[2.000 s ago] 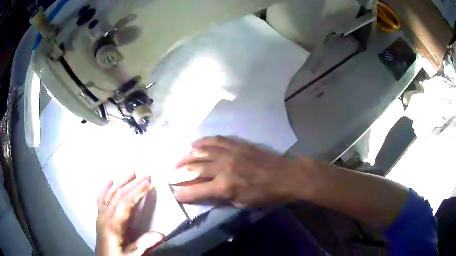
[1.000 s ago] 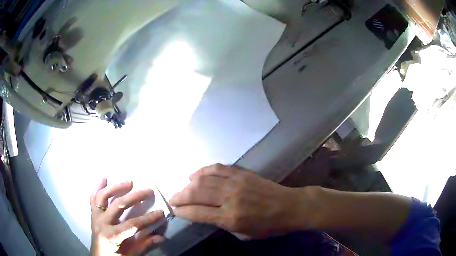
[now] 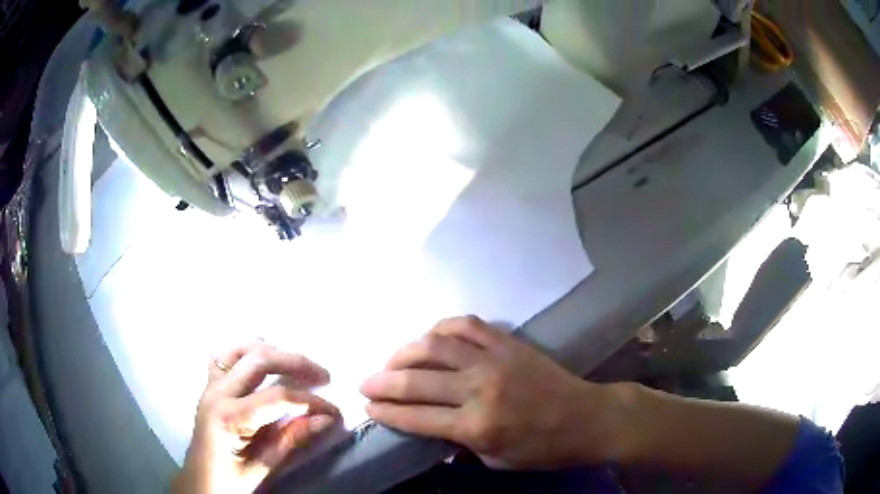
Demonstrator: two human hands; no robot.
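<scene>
The large white fabric panel (image 3: pixel 540 183) lies across the machine bed and under the head, washed out by the lamp in its middle. The presser foot area (image 3: pixel 288 230) is above the panel, away from both hands. My left hand (image 3: pixel 265 410) is at the panel's near edge, fingers curled and fingertips close together, seemingly pinching the edge. My right hand (image 3: pixel 482 396) lies palm down on the near edge to the right, fingers close together; its thumb is hidden, so its grip is unclear. A short dark line shows between the hands.
The cream sewing machine head (image 3: pixel 183 106) stands at upper left, with a tension dial (image 3: pixel 238 75). A white elongated part (image 3: pixel 79 174) is left of it. Yellow-orange scissors (image 3: pixel 770 43) lie at upper right, near a dark square pad (image 3: pixel 786 121). White material (image 3: pixel 844 227) is at the right.
My right hand has moved back from higher on the panel towards its near edge. My left fingers were spread and are now curled together. The camera view has shifted between frames.
</scene>
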